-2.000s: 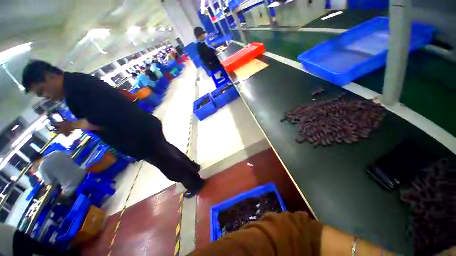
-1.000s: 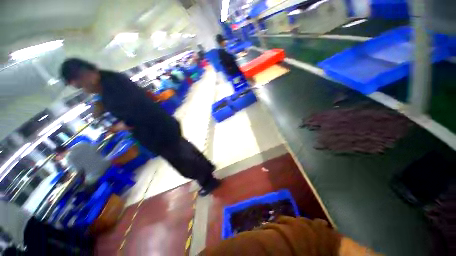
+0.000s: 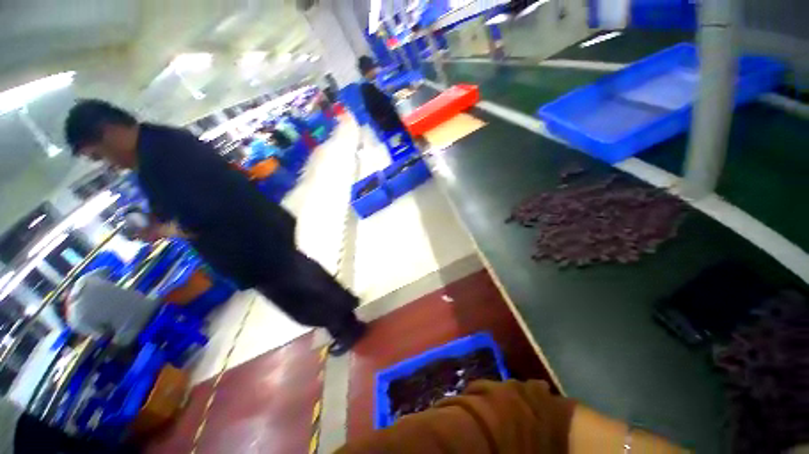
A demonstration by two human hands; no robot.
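A loose pile of small dark brown-purple parts [image 3: 772, 372] lies on the dark green bench [image 3: 577, 328], cut off at the lower right. A flat black phone [image 3: 705, 306] lies beside it. A second, wider pile of such parts [image 3: 603, 222] lies on the phone's far side. A brown sleeve [image 3: 497, 421] and a bare forearm with a thin bracelet cross the bottom edge. The hand beyond the wrist is cut off by the picture's edge. Neither of my hands shows, so what they hold is hidden.
A blue tote [image 3: 384, 399] of dark parts stands on the red floor below the bench edge. An empty blue tray [image 3: 612, 120] lies by the metal post [image 3: 711, 106]. A red tray [image 3: 443, 108] is at the far end. A person in dark clothes [image 3: 213, 195] stands in the aisle.
The view swings and blurs, then returns nearly to its earlier framing. The standing person's raised hands sit slightly lower. The piles and phone show no clear change on the bench.
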